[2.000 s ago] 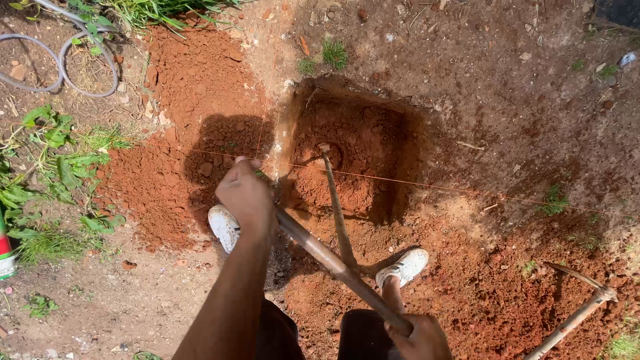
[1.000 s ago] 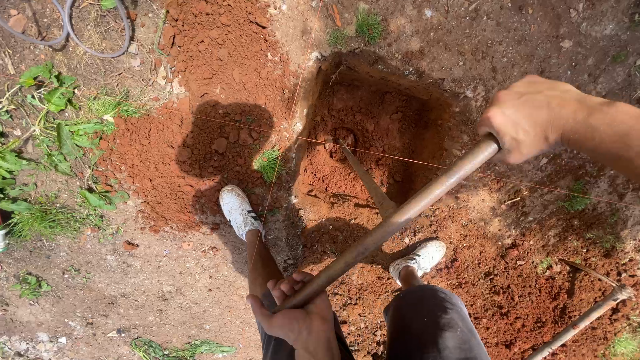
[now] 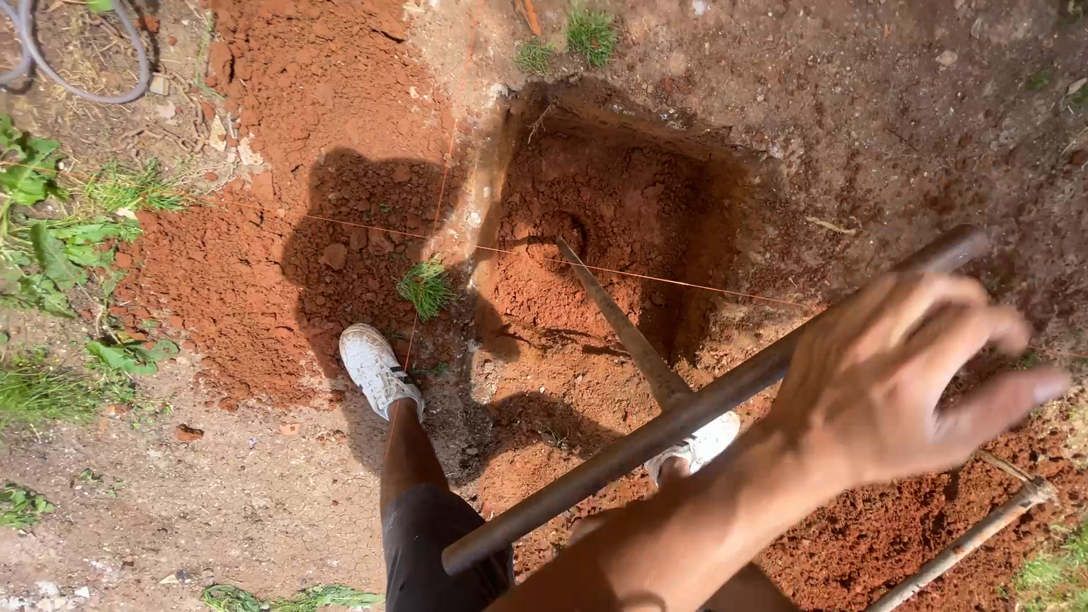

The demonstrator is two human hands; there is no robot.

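My left hand (image 3: pixel 909 382) reaches across from the bottom, blurred, with its fingers spread over the upper right part of a metal crossbar (image 3: pixel 629 446). No firm grip shows. The crossbar belongs to a T-handled digging tool, seemingly a hand auger. Its shaft (image 3: pixel 625 327) runs down into a small round hole in the floor of a square pit (image 3: pixel 612 178) of red soil. The tool's lower end is hidden in the soil. My right hand is not in view. The crossbar's lower left end stands free above my dark shorts.
A taut orange string (image 3: pixel 646 276) crosses the pit, and another runs along its left side. My white shoes (image 3: pixel 374 370) stand near the pit. Loose red soil (image 3: pixel 229 289) lies at left. A pickaxe-like tool (image 3: pixel 960 548) lies at lower right; a hose (image 3: pixel 93 93) coils at top left.
My left hand has moved from the crossbar's lower left end to its upper right part. My right hand has left the crossbar and gone out of view.
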